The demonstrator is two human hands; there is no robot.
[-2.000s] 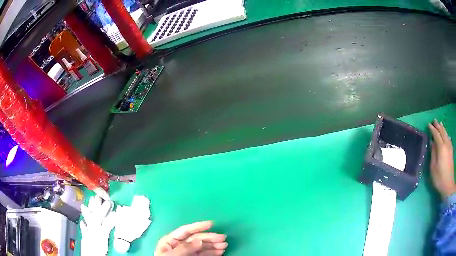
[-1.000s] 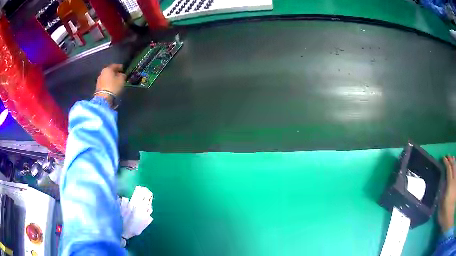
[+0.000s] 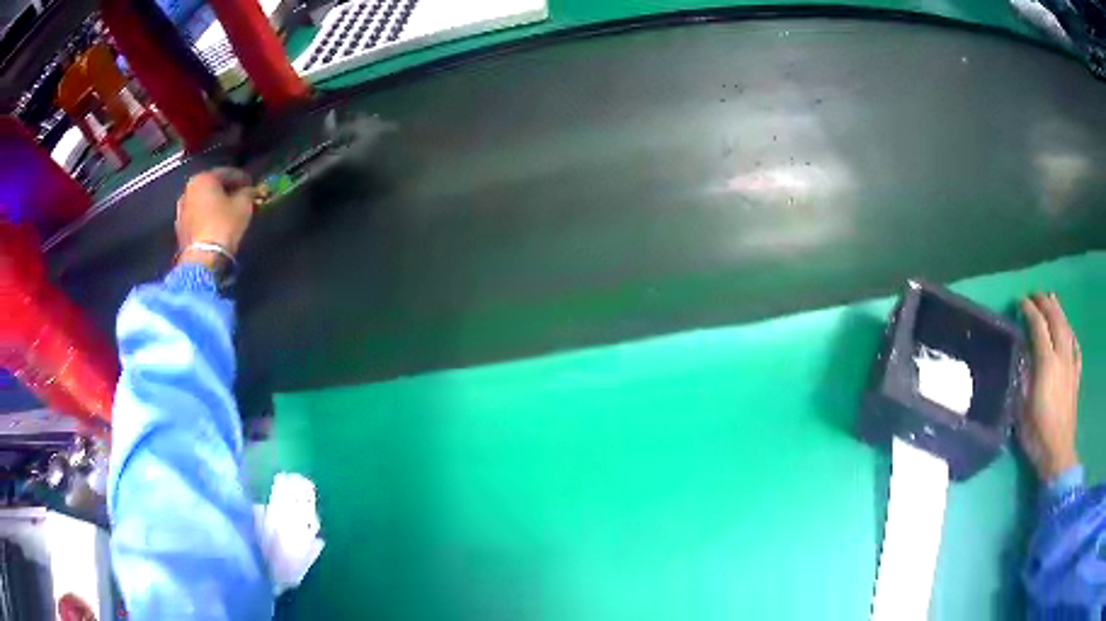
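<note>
The green circuit board (image 3: 295,171) is over the dark conveyor belt at the upper left. It is blurred and tilted, seen nearly edge-on. My left hand (image 3: 215,215) grips its near left end. The far end is a grey blur. My right hand (image 3: 1052,386) lies by the right side of the black label box (image 3: 889,394), fingers extended, holding nothing visible. Whether it touches the box is unclear. A white roll (image 3: 944,381) sits inside the box, and a white label strip (image 3: 910,534) runs from it towards the bottom edge.
The dark belt (image 3: 582,206) crosses behind the green mat (image 3: 582,473). White gloves (image 3: 291,530) lie at the left, partly behind my left sleeve. A red-wrapped post (image 3: 55,334) stands at the far left. A white tray with dark holes (image 3: 418,34) is beyond the belt.
My left hand went from above the mat to the board on the belt and took hold of its end. The board has gone from lying flat to tilted. My right hand stays by the box.
</note>
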